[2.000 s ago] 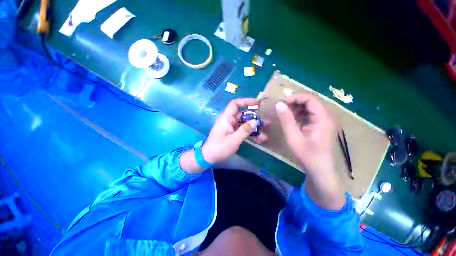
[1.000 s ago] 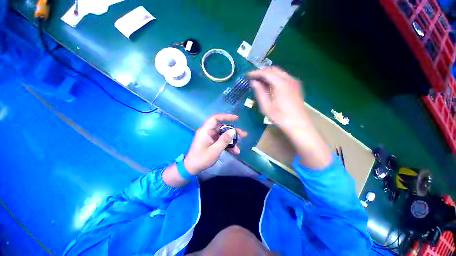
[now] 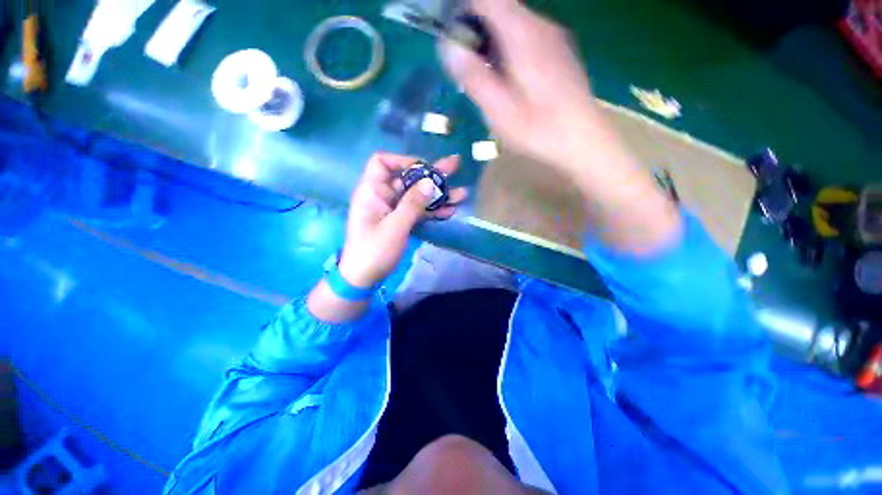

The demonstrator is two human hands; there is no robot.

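My left hand [image 3: 387,208] holds a small round black watch case [image 3: 426,187] above the bench's front edge, its open side with parts facing up and the thumb resting on it. My right hand [image 3: 527,87] is blurred and raised at the top of the view, beyond the mat. Its fingers are closed on a dark round part [image 3: 474,34], partly hidden by them. Two small pale battery-like pieces, one [image 3: 436,123] and another [image 3: 485,150], lie on the bench between the hands.
A tan mat [image 3: 696,174] lies partly under my right forearm, with tweezers [image 3: 667,184] on it. White spools [image 3: 244,81] and a tape roll [image 3: 344,52] are at left. Dark round units [image 3: 776,189] lie right of the mat. A crumpled scrap [image 3: 656,101] lies beyond it.
My right hand has moved from the mat to the far side and now holds a dark part. The black disc beside the spools is gone from there. My left hand still holds the case.
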